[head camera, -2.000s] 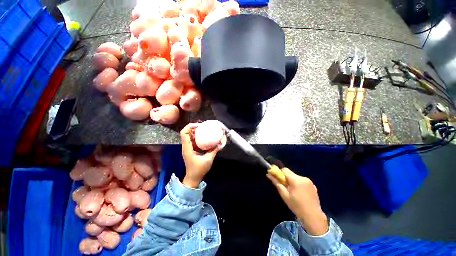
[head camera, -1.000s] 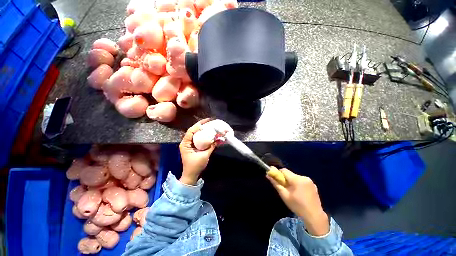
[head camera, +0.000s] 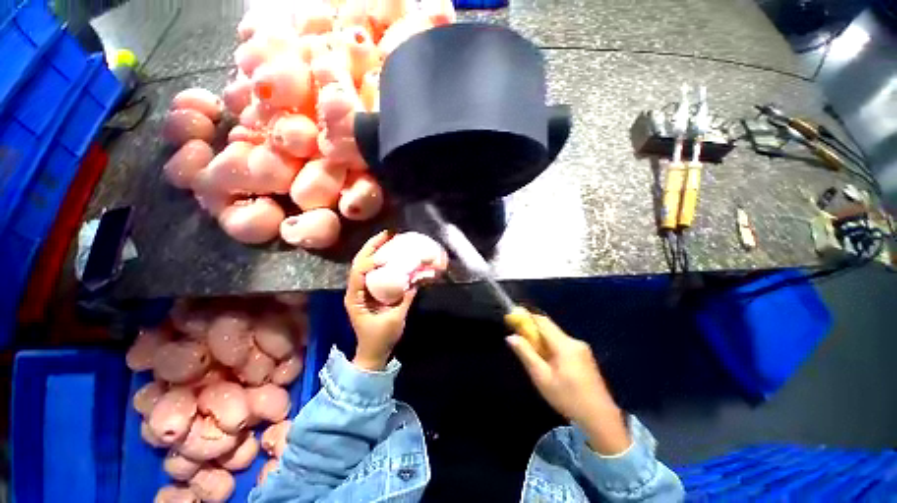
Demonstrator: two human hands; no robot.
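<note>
My left hand [head camera: 375, 312] holds a pink doll head [head camera: 401, 265] in the air at the bench's front edge, with a dark reddish opening facing right. My right hand [head camera: 566, 368] grips the yellow wooden handle of a long silver-shafted tool [head camera: 470, 257]. The tool's tip is blurred and lies above and right of the head, apparently apart from it. A large black drum-shaped device [head camera: 462, 98] stands on the bench just behind the head. A heap of pink doll heads [head camera: 285, 83] lies to its left.
On the speckled bench [head camera: 610, 211], two yellow-handled irons [head camera: 681, 195] rest on a metal stand [head camera: 654, 133]. Tangled tools and cords lie at far right, a dark flat rectangle [head camera: 108, 244] at left. A blue bin [head camera: 311, 393] of heads is below; blue crates [head camera: 59, 128] stand far left.
The tool's tip has moved from the head's opening up and away from it. My right hand has shifted slightly left. The doll head is turned a little in my left hand.
</note>
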